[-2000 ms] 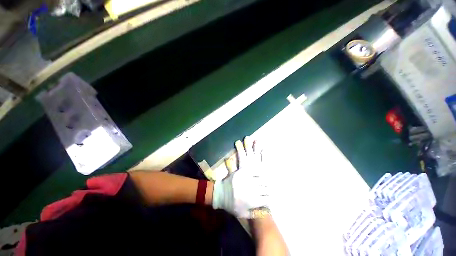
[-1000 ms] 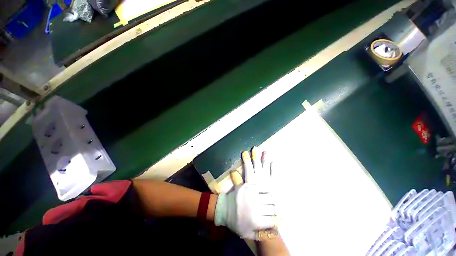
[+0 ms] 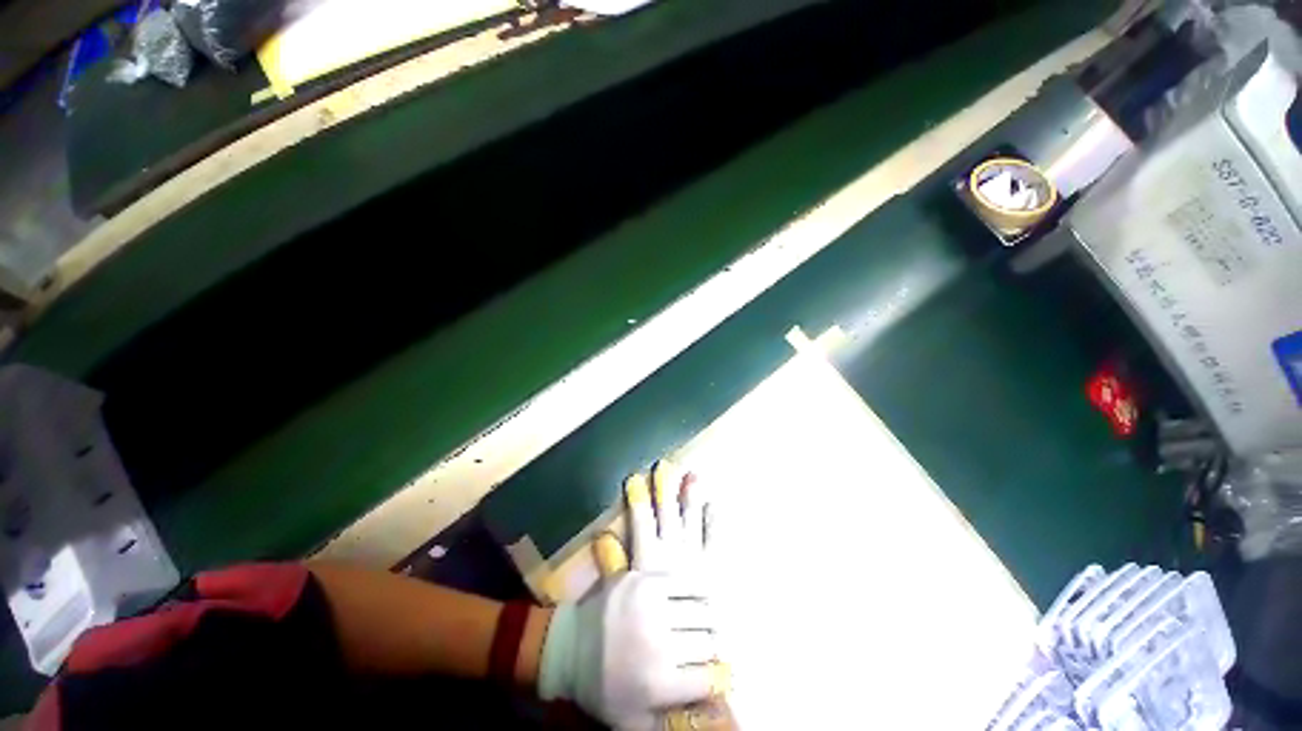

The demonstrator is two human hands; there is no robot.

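The white work board lies on the green bench, taped at its top corner. My right hand, in a white glove with yellowish fingertips, lies palm down at the board's left edge, its fingers apart and nothing seen in it. My left hand, in a white glove with a pale green cuff, lies across the back of my right hand, its fingertips by the right wrist. The overlap hides part of the right hand, and whether the left fingers grip is unclear.
A white power socket block is on the green conveyor at left, cut by the frame edge. Nested white socket panels stand at lower right. A tape roll, a red tag and a white box machine are beyond the board.
The view has shifted, so the socket block sits further left and partly out of frame. Both hands keep the same overlapping pose on the board's edge.
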